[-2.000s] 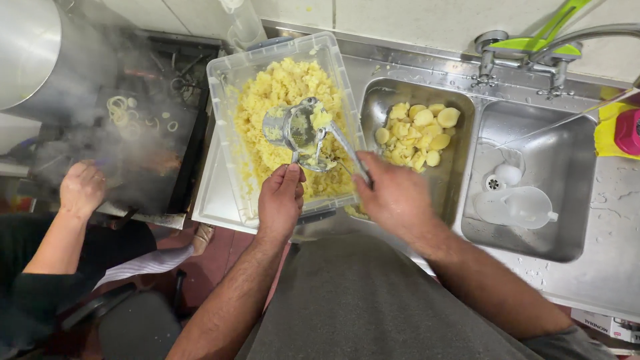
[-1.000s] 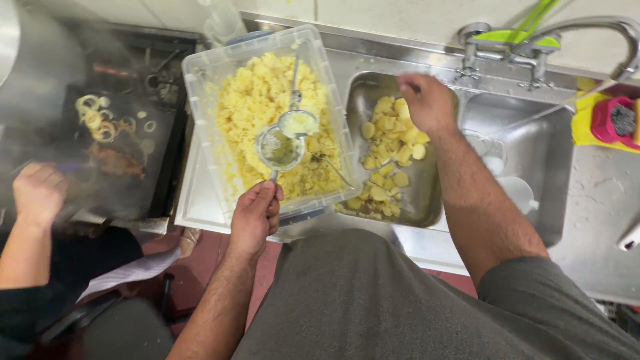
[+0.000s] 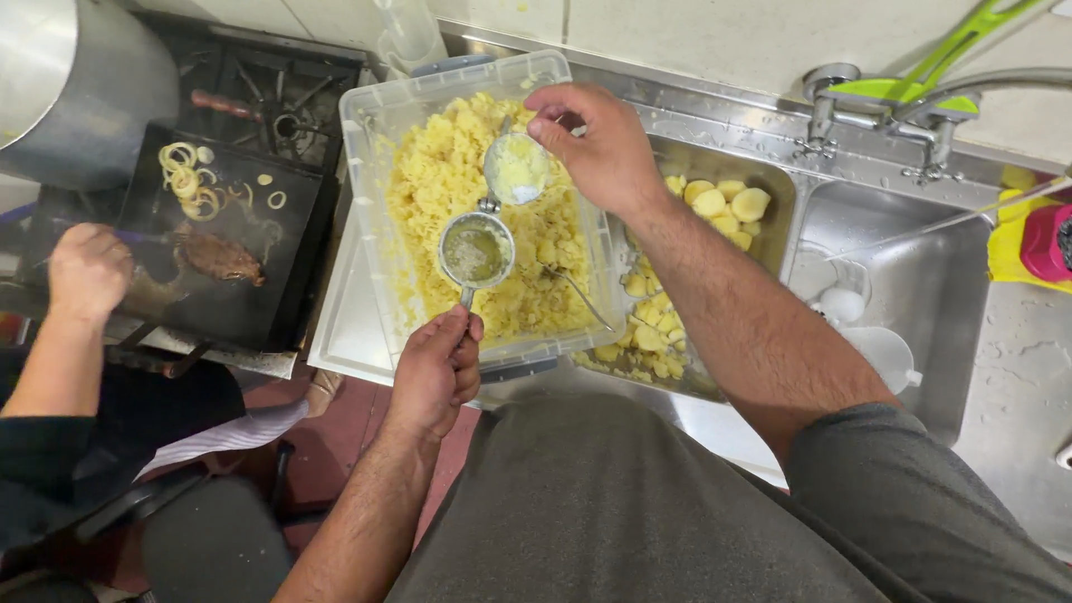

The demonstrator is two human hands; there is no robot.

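Note:
My left hand (image 3: 440, 368) grips one handle of a metal potato ricer (image 3: 476, 251), which is swung apart above a clear plastic tub (image 3: 364, 159). Mashed potato (image 3: 448, 151) is heaped in the tub, and a thin metal utensil handle (image 3: 586, 301) sticks out of it. Potato residue clings to the ricer's round press plate (image 3: 517, 169) and its cup. My right hand (image 3: 590, 138) is beside the press plate, thumb and fingers curled; whether it holds a piece of potato or touches the ricer cannot be told. Peeled potatoes (image 3: 710, 203) lie in the left sink basin.
At the left, a co-worker's hand (image 3: 90, 272) is by a griddle (image 3: 226, 310) with onion rings (image 3: 184, 180) and a piece of meat (image 3: 219, 255). A large metal pot (image 3: 109, 109) stands behind. The right basin (image 3: 921, 243) holds plastic items; a faucet (image 3: 879, 117) is above.
The ricer's handles, close together two seconds ago, are now spread apart. My right hand let go of its handle, went over the potatoes in the sink, and is now back beside the press plate.

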